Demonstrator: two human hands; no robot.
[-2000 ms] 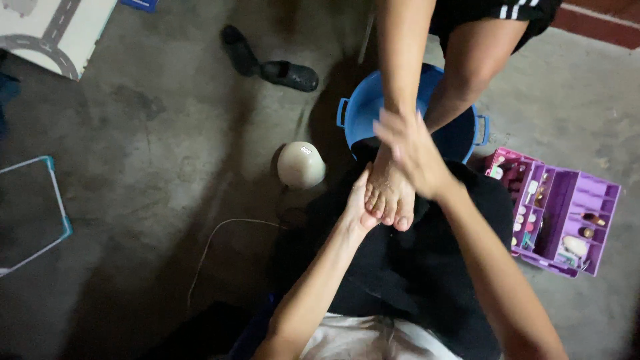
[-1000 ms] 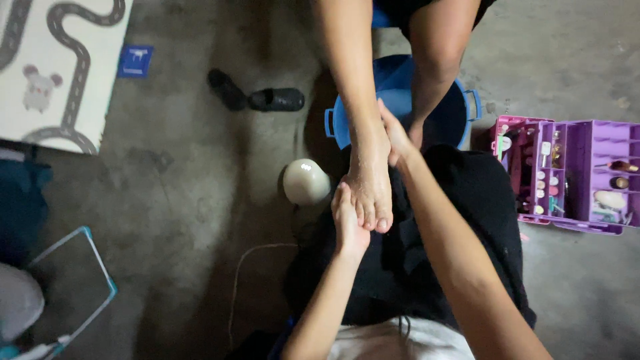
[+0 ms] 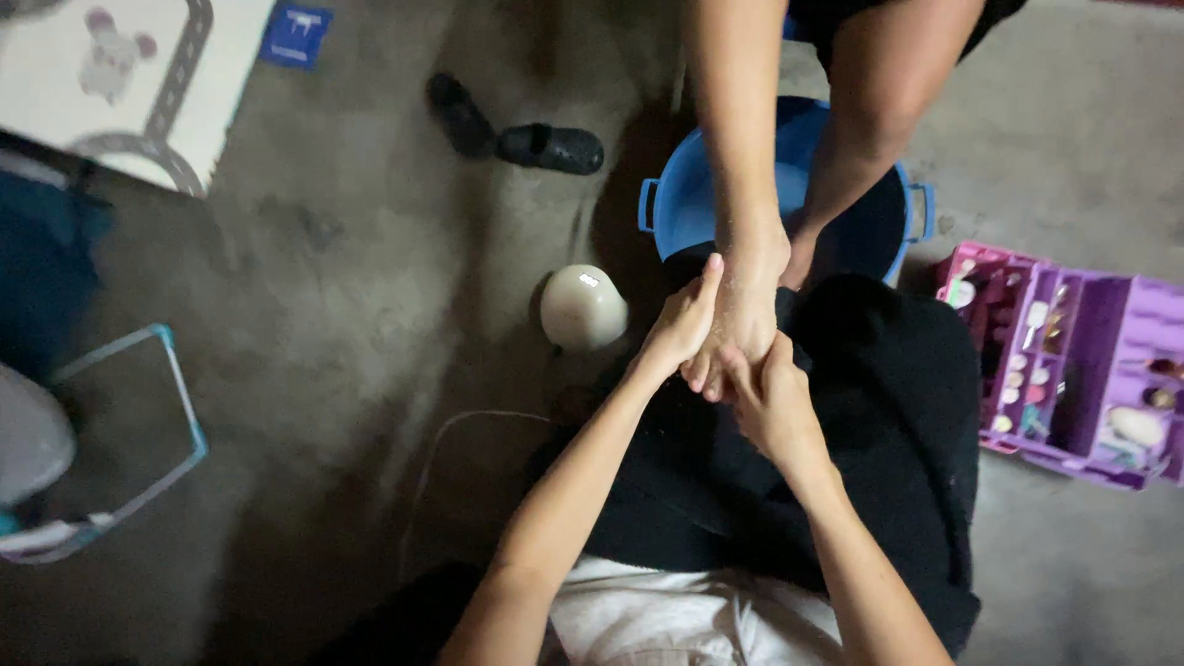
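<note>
Another person's bare foot [image 3: 747, 287] reaches toward me over the black cloth [image 3: 888, 398] on my lap, with pale grains or wet specks on its skin. Against the foot's left side lies my left hand [image 3: 686, 319], its thumb up near the ankle and its other fingers partly hidden under the foot. My right hand [image 3: 775, 398] grips the toe end from the right, thumb on top by the toes. Behind the foot stands a blue plastic tub [image 3: 684, 199] with side handles; the person's other leg [image 3: 865, 139] goes down into or behind it.
A white rounded device [image 3: 584, 308] with a lit display sits on the concrete floor, left of the foot. Black shoes [image 3: 550, 149] lie beyond it. At the right is an open purple and pink organizer case [image 3: 1091, 361] with small bottles. A folding frame [image 3: 185, 388] and printed mat [image 3: 199, 153] are at the left.
My right hand has moved from the ankle down to the toe end of the foot. My left hand has shifted up along the foot's side, away from the toes.
</note>
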